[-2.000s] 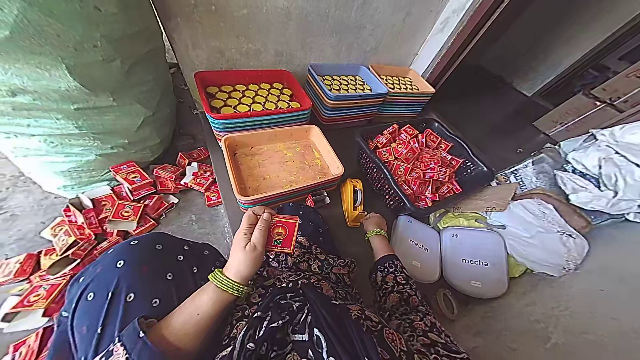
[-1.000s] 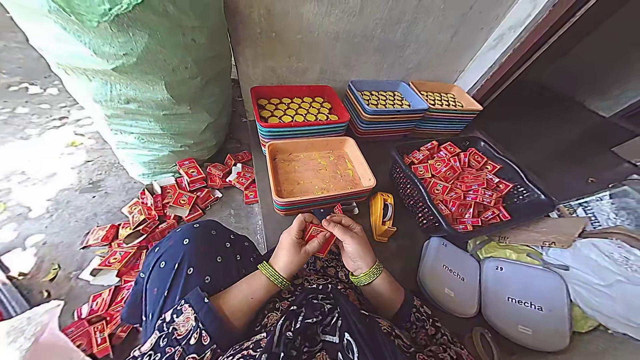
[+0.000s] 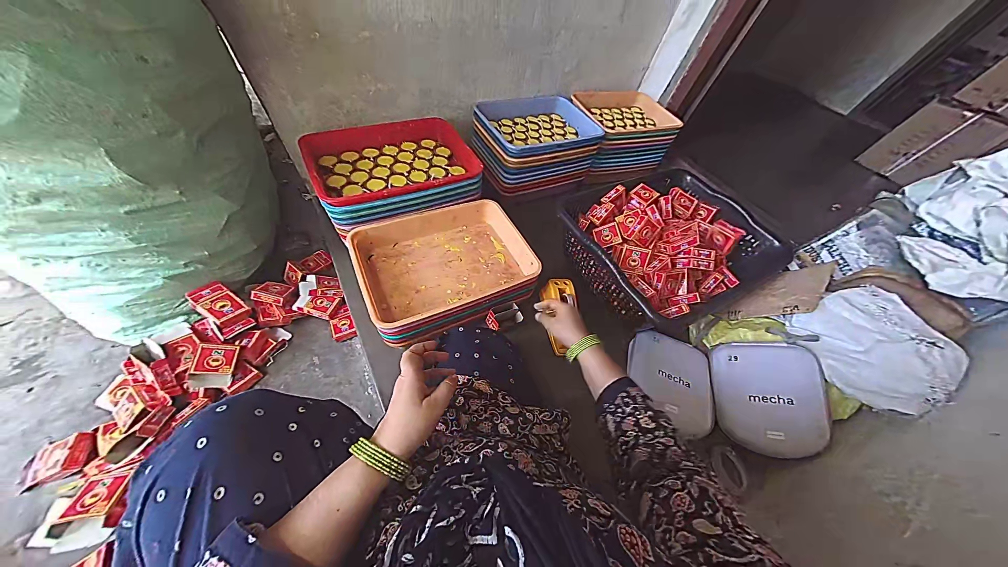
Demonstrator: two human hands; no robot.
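My left hand (image 3: 421, 394) is over my lap in front of the empty orange plastic tray (image 3: 445, 264), fingers apart and nothing in it. My right hand (image 3: 561, 319) is beside a yellow object (image 3: 557, 291), its thumb and fingertips close together; whether something thin is between them cannot be told. A small red box (image 3: 504, 316), its dark side showing, is between the tray stack and my right hand. Many red printed boxes (image 3: 669, 244) fill a black plastic basket (image 3: 756, 264). Red (image 3: 390, 126) and blue (image 3: 539, 106) trays hold rows of yellow-topped round pieces.
Loose red boxes (image 3: 213, 358) are heaped on the floor at left, beside a big green sack (image 3: 134, 157). Two grey mecha cases (image 3: 770, 394), a white plastic bag (image 3: 882, 346) and cardboard (image 3: 780, 291) lie at right. Another orange tray (image 3: 630, 110) tops a stack by the wall.
My hands were together on a red box one second ago; they are now apart. My left hand has let go, and my right hand has moved right, beside the yellow object.
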